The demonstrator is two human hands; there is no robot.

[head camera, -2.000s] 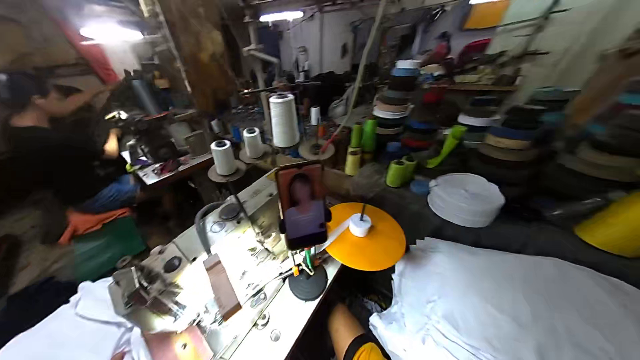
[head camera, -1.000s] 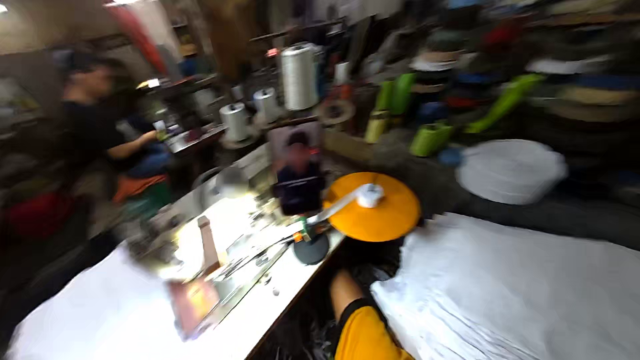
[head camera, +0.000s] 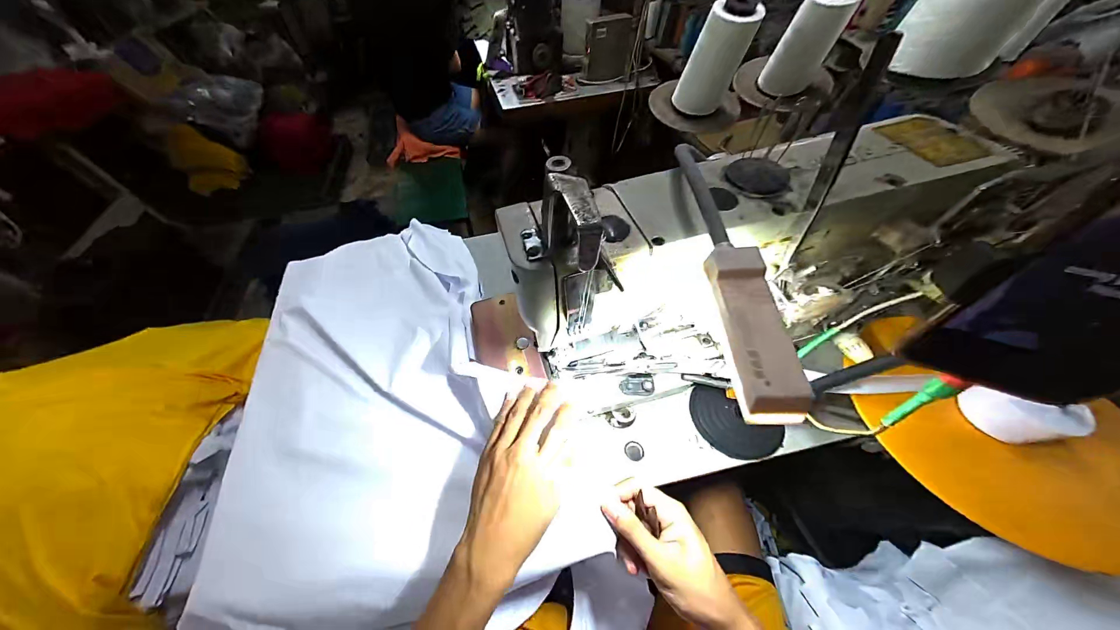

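A large sheet of white fabric lies over the left end of an industrial sewing machine. My left hand rests flat on it, palm down, with its fingertips just in front of the needle area and a brownish metal plate. Lower right, my right hand has its fingers curled at the fabric's right edge, and a small dark thing shows between thumb and fingers; what it is I cannot tell. A rectangular lamp lights the machine bed. Glare hides detail around the needles.
Right of the machine, an orange disc carries a white tape roll, beside a dark phone on a stand. Thread cones stand behind. Yellow fabric is at left, more white fabric lower right. A person sits beyond.
The view has swung down and left onto the machine. Both my hands now show at the white fabric; a second ago neither was plainly in view.
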